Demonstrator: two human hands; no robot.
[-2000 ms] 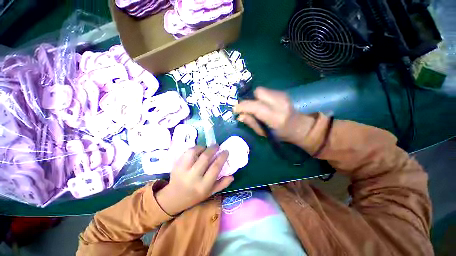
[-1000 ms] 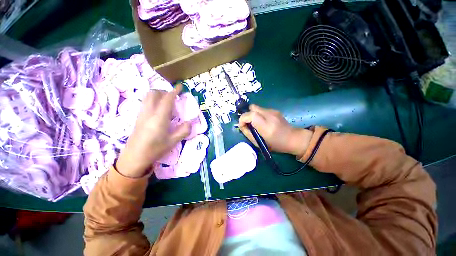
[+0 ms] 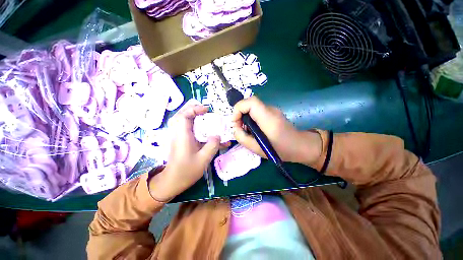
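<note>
My left hand [image 3: 185, 147] holds a pale pink plastic housing [image 3: 207, 127] between thumb and fingers, washed out by glare. My right hand [image 3: 271, 133] grips the black handle of the soldering iron [image 3: 260, 136]; its thin metal tip points away over the pile of small white inserts [image 3: 236, 76]. The right fingertips are close to the housing's right edge; whether they touch it, I cannot tell. Another pink housing [image 3: 236, 162] lies flat on the bench just below the hands, near the front edge. Narrow translucent strips [image 3: 210, 183] lie beside it, partly hidden by my left hand.
A clear bag of pink housings [image 3: 35, 122] and loose housings [image 3: 137, 101] lie on the left. An open cardboard box [image 3: 208, 49] with stacked housings is at top centre. A black fan [image 3: 336, 45] and hanging cables [image 3: 416, 111] are on the right. The iron's cord loops by my right wrist.
My left hand has moved right from the loose housings and now holds a housing close to my right hand. The iron's tip has shifted slightly left and away from me.
</note>
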